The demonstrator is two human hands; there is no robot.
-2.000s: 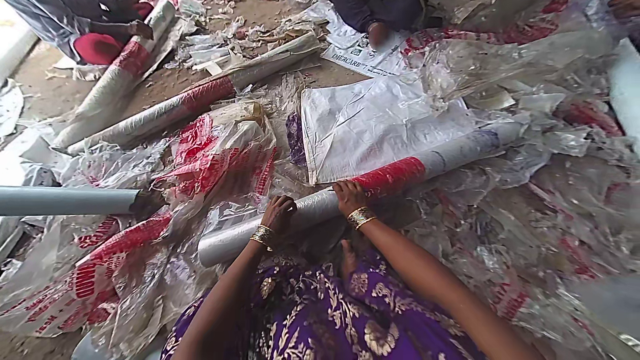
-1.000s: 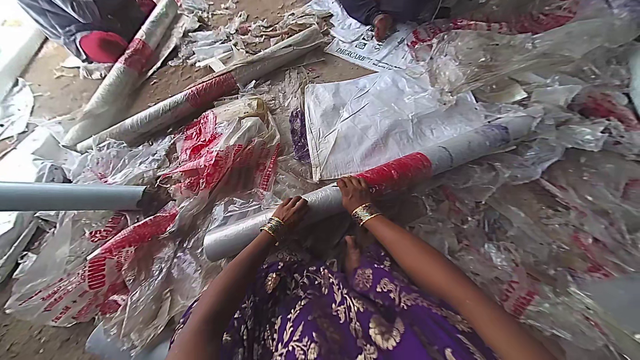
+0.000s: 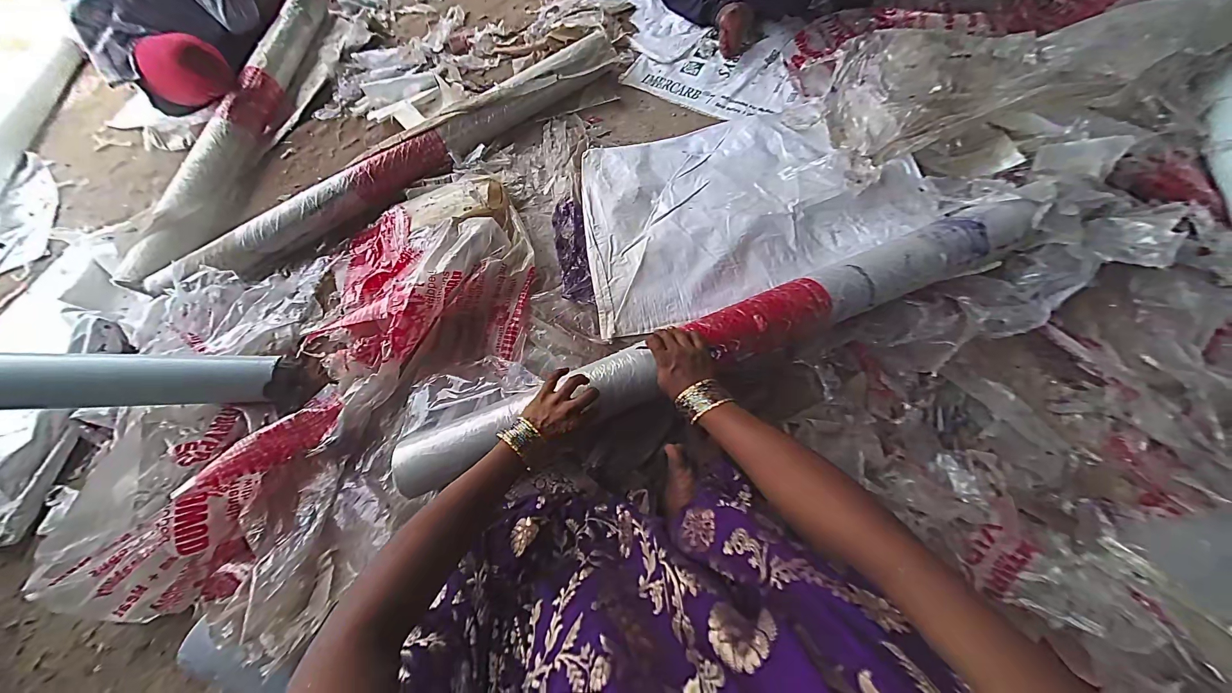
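Note:
A long roll (image 3: 616, 380) wrapped in shiny clear plastic film, with a red printed band, lies diagonally before me. My left hand (image 3: 560, 409) rests on its silver-grey near part, fingers bent against the film; whether they pinch the film is unclear. Beside the red band, my right hand (image 3: 681, 361) lies over the top of the roll with its fingers curled over the far side. The undersides of both hands are hidden. A white woven sheet or sack (image 3: 712, 221) lies flat just beyond the roll.
Crumpled plastic film (image 3: 1039, 385) covers the ground at right, and red-printed film (image 3: 221, 510) lies at left. A grey pipe or roll (image 3: 135, 380) enters from the left edge. Two more wrapped rolls (image 3: 298, 212) (image 3: 202, 183) lie farther off. A co-worker's hand (image 3: 735, 29) is at the top.
My left hand has shifted a little along the roll toward my right hand, and its fingers are more bent. My right hand stays beside the red band.

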